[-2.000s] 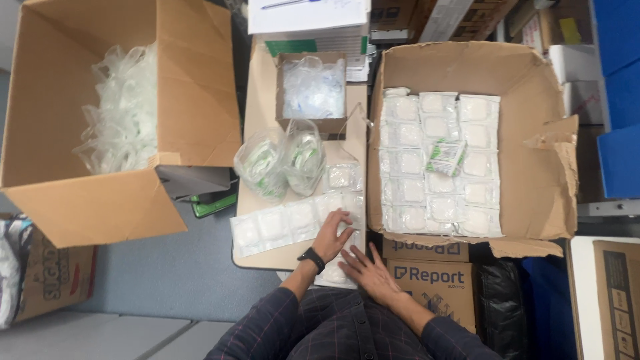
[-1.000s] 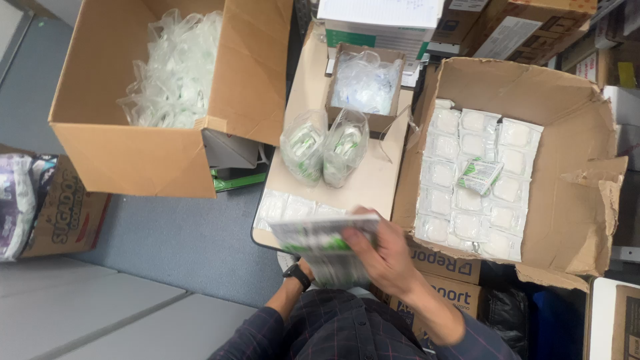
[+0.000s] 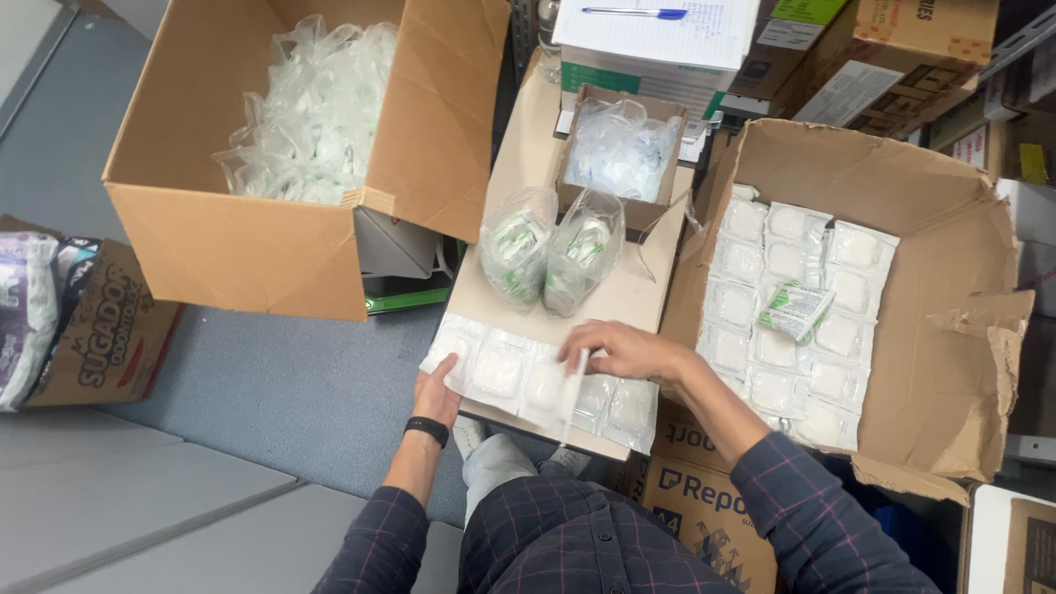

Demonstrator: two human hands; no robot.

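Observation:
A strip of white sealed gauze packets (image 3: pixel 497 369) lies across the near end of the narrow table. My left hand (image 3: pixel 437 391), with a black wristband, grips the strip's left end between thumb and fingers. My right hand (image 3: pixel 615 350) pinches the raised, blurred edge of a packet in the middle of the strip. More packets (image 3: pixel 631 406) lie flat beneath and right of it. Just beyond, two clear plastic bags (image 3: pixel 518 247) (image 3: pixel 584 252) filled with green-and-white packets stand side by side. Strips of the same packets (image 3: pixel 839 337) line the right carton, with one folded green-printed stack (image 3: pixel 796 311) on top.
A large cardboard box (image 3: pixel 239 247) at the left holds many clear bags (image 3: pixel 322 124). On the table (image 3: pixel 528 148), a small open carton (image 3: pixel 606 210) holds clear plastic bags. Behind it, a pen (image 3: pixel 634 13) lies on written paper. The torn-edged carton (image 3: pixel 924 346) stands at right.
A second ago my right hand held up a blurred green-and-white stack over the table's near end; now it is lower, at the strip. My left hand has come into sight at the strip's left end.

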